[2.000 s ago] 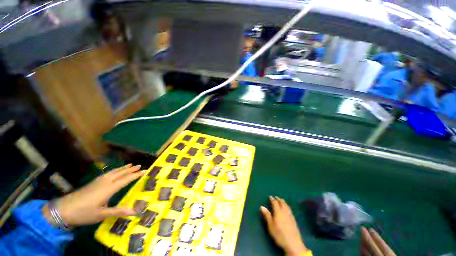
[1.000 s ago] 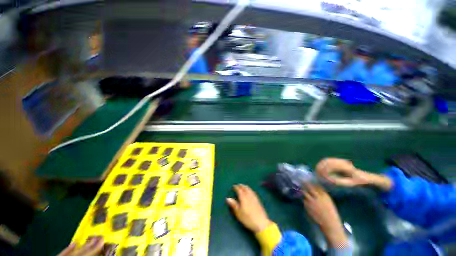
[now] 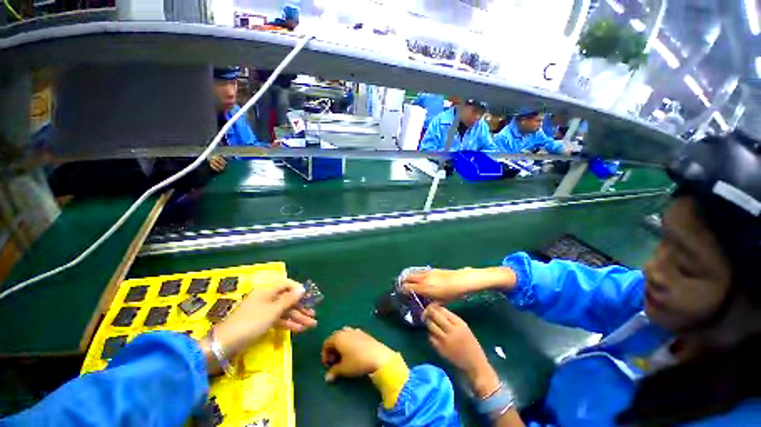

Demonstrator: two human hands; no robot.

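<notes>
The yellow parts tray [image 3: 269, 360] lies on the green bench at the left, with dark squarish modules [image 3: 157, 315] in its pockets. My left hand [image 3: 260, 315] reaches over the tray and holds a small greyish module [image 3: 310, 294] in its fingertips, just past the tray's right edge. My forearm and hand hide part of the tray. My right hand [image 3: 355, 353], with a yellow cuff, is right of the tray near the bench surface. Its fingers are curled, and whether something small is in them cannot be told.
A seated person in blue [image 3: 576, 292] at the right handles a clear plastic bag [image 3: 409, 313]. A black parts tray [image 3: 576, 250] lies behind their arm. A white cable [image 3: 179, 173] hangs across the left. A raised green stand [image 3: 62, 258] is at the left. People and a blue bin [image 3: 477, 165] are across the line.
The view has swung right. My left hand has moved from the tray's left side to its upper right and taken hold of a module. My right hand's fingers have curled.
</notes>
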